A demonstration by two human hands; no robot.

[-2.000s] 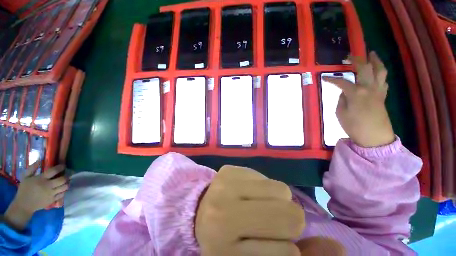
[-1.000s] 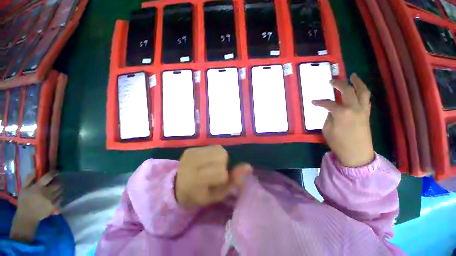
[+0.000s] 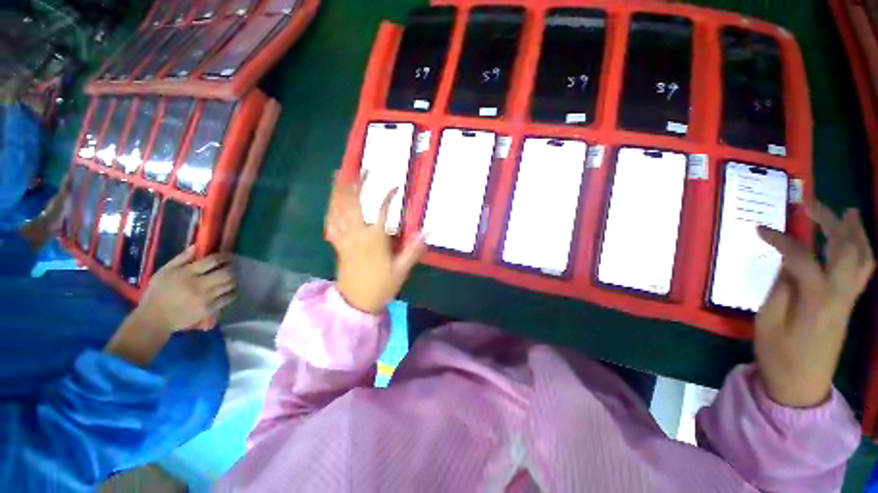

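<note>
A red-orange foam tray holds two rows of smartphones. The far row has black screens with a pale mark like "S9", such as the phone at the middle. The near row has white screens. My left hand is over the near row's leftmost phone, fingers apart, covering part of it. My right hand is at the near row's rightmost phone, which shows lines of text. Its thumb is over the screen and its fingers are spread by the tray's right edge. Whether the fingertips touch the screens, I cannot tell.
Trays with phones lie at the left on the dark green bench. A neighbouring person's hand, with a blue sleeve, rests at that tray's near edge. More red trays stand at the far right.
My left hand has moved from in front of my chest to the leftmost near phone and opened. The view has shifted left. The rightmost near phone now shows text lines; the leftmost one's lines are gone.
</note>
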